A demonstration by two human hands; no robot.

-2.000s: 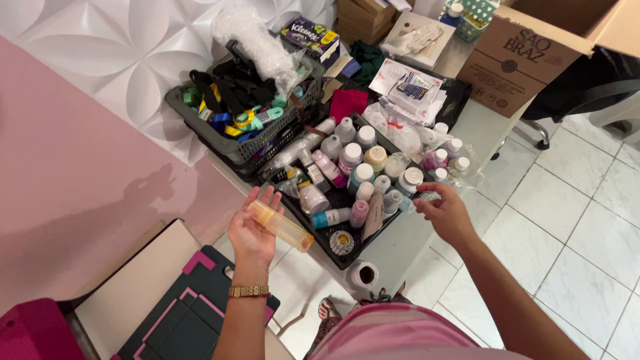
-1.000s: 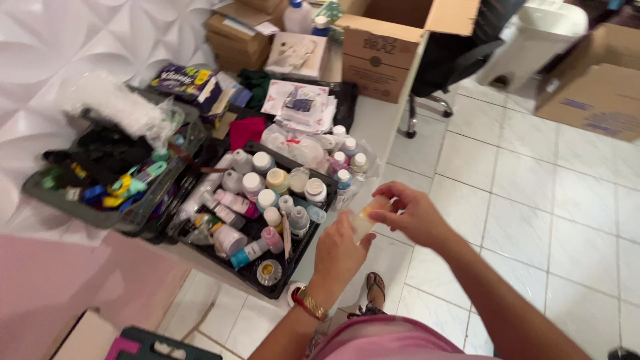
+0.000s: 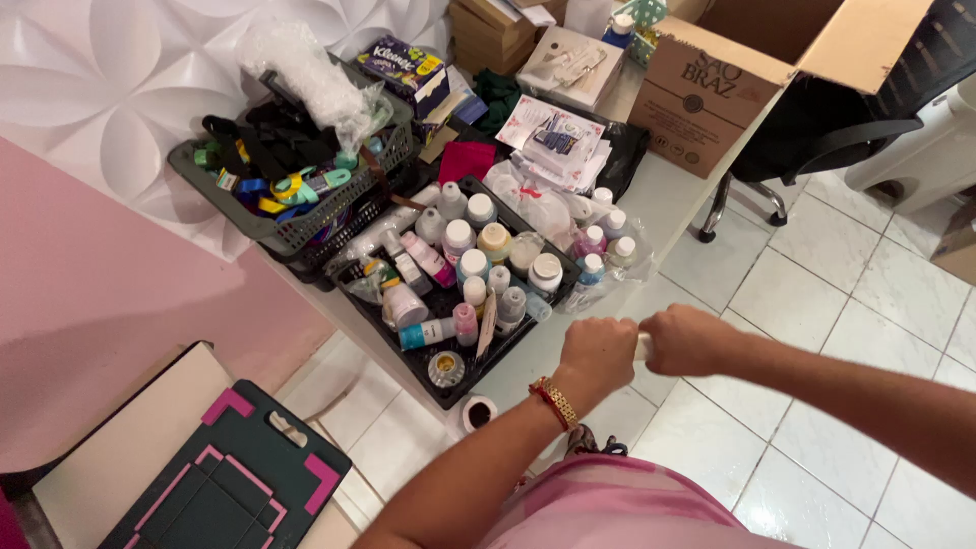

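My left hand (image 3: 598,354) is closed around a small translucent bottle (image 3: 643,347), of which only a short pale part shows between my fists. My right hand (image 3: 681,340) grips the other end of it. Both fists are held over the table's front edge, right of a black plastic tray (image 3: 444,393). Several ink and paint bottles stand or lie in that tray, among them a white-capped bottle (image 3: 545,273), a small pink bottle (image 3: 465,323) and a blue-labelled bottle (image 3: 427,333). An open white bottle (image 3: 479,412) with a dark mouth is at the tray's near corner.
Behind the tray stand a grey basket of straps (image 3: 305,221), a tissue box (image 3: 402,72), printed papers (image 3: 550,141) and a cardboard box (image 3: 690,99). More bottles sit in a clear bag (image 3: 637,267). An office chair (image 3: 839,152) is at right, a dark board (image 3: 229,488) at lower left.
Two seconds ago the yellowish bottle lay across my open left palm, with my right hand apart near the tray. My hands have come together, and both now close on the bottle.
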